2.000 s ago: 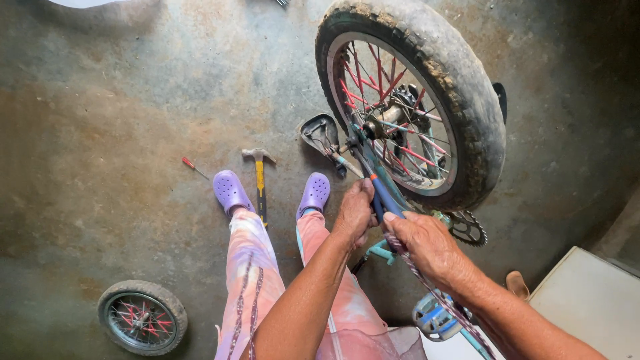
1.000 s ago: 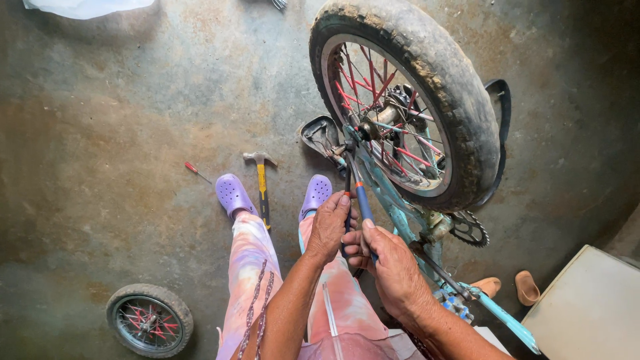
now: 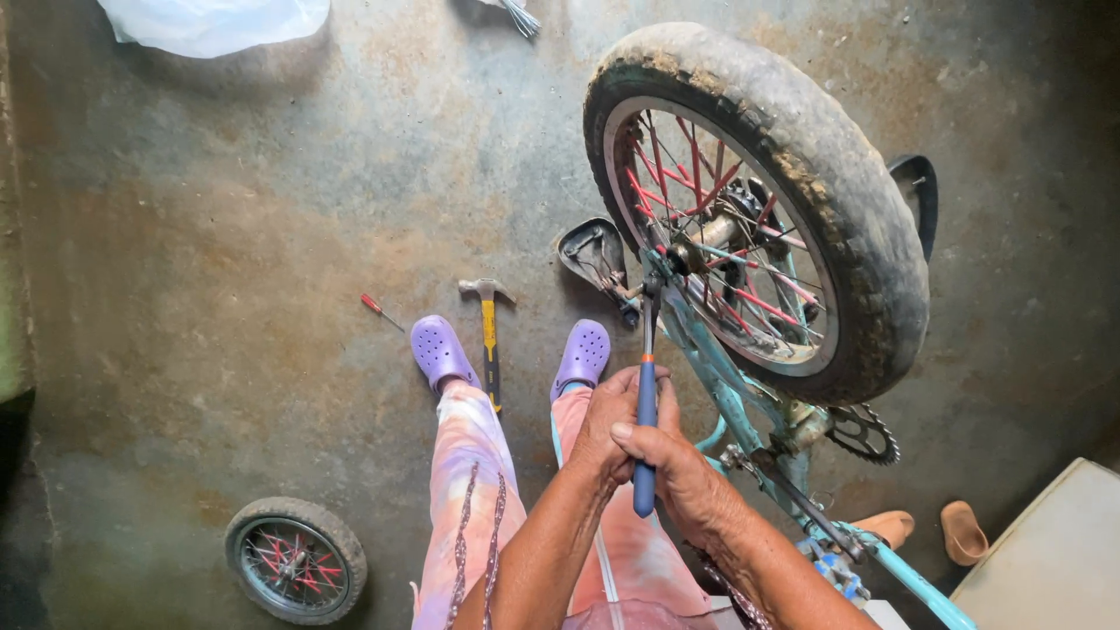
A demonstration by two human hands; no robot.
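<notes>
My left hand (image 3: 610,424) and my right hand (image 3: 669,451) are close together around a hand tool with a blue handle (image 3: 646,411), its metal head at the wheel axle end of a bicycle frame. A second handle is partly hidden by my fingers. The turquoise bicycle frame (image 3: 728,398) lies to the right of my hands, with a muddy-tyred wheel (image 3: 840,201) mounted on it, some spokes covered in red. A black bicycle saddle (image 3: 591,249) is just beyond the tool's head.
A claw hammer (image 3: 489,337) lies between my purple clogs, and a red-handled screwdriver (image 3: 381,311) lies left of them. A small spoked wheel (image 3: 296,561) is at lower left. Tan shoes (image 3: 963,533) and a pale box-like object (image 3: 1050,551) are at lower right; a white bag (image 3: 219,22) is at upper left.
The tool's two handles, seen apart one second ago, now overlap in view. Both hands have stayed on the tool, and its head remains by the axle.
</notes>
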